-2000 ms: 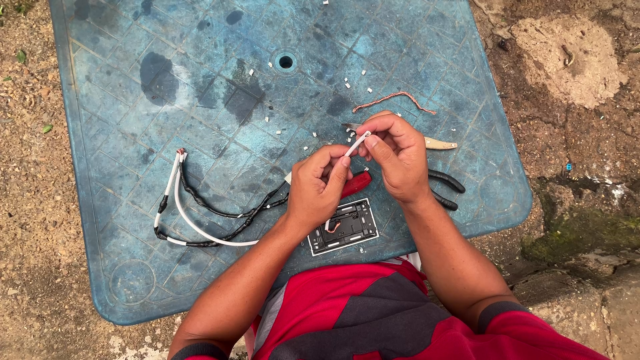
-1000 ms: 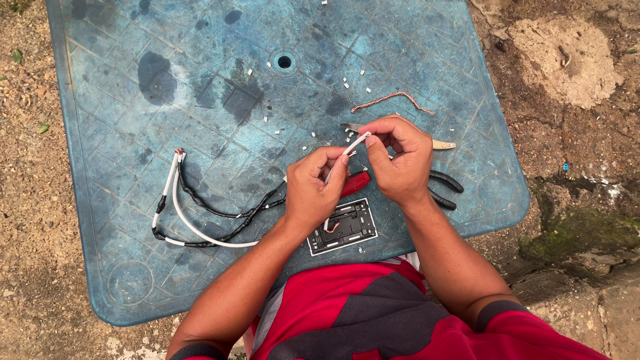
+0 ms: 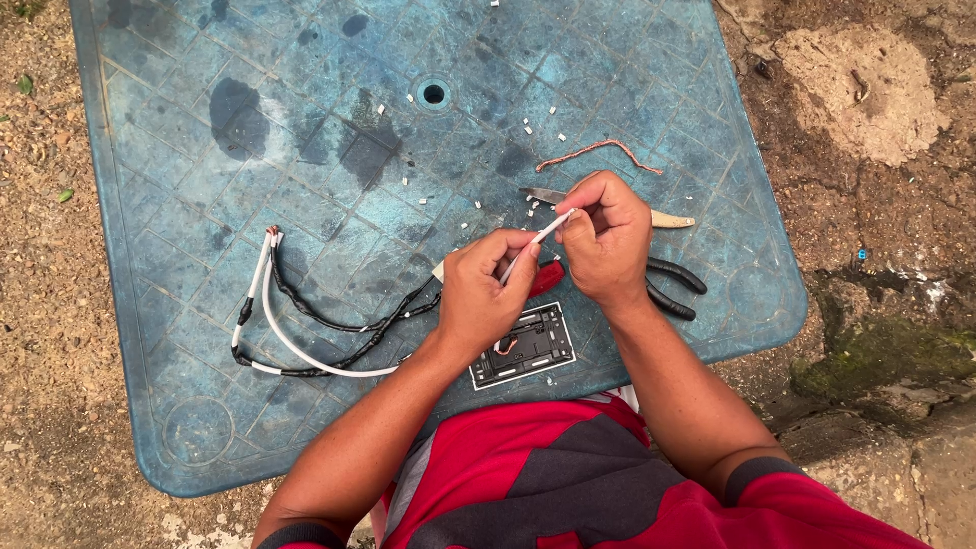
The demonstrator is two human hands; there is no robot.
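My left hand (image 3: 486, 284) grips a white insulated wire (image 3: 540, 238), which slants up to the right. The fingertips of my right hand (image 3: 608, 232) pinch its upper end. Beneath my right hand lies a knife (image 3: 672, 220), its blade tip and pale handle showing on either side. Black-handled pliers (image 3: 671, 305) are partly hidden by my right wrist. A red tool handle (image 3: 547, 279) shows between my hands. Close to my left wrist lies a black rectangular electrical plate (image 3: 537, 343) with a white rim and a bit of copper wire (image 3: 505, 348) on it.
A blue plastic table (image 3: 183, 366) with a round hole carries everything. Black-taped and white cables (image 3: 305, 347) loop at the left, with bare copper at their bundled ends. A twisted copper strand (image 3: 598, 150) lies beyond my right hand. Several small white insulation bits (image 3: 528, 130) are scattered about.
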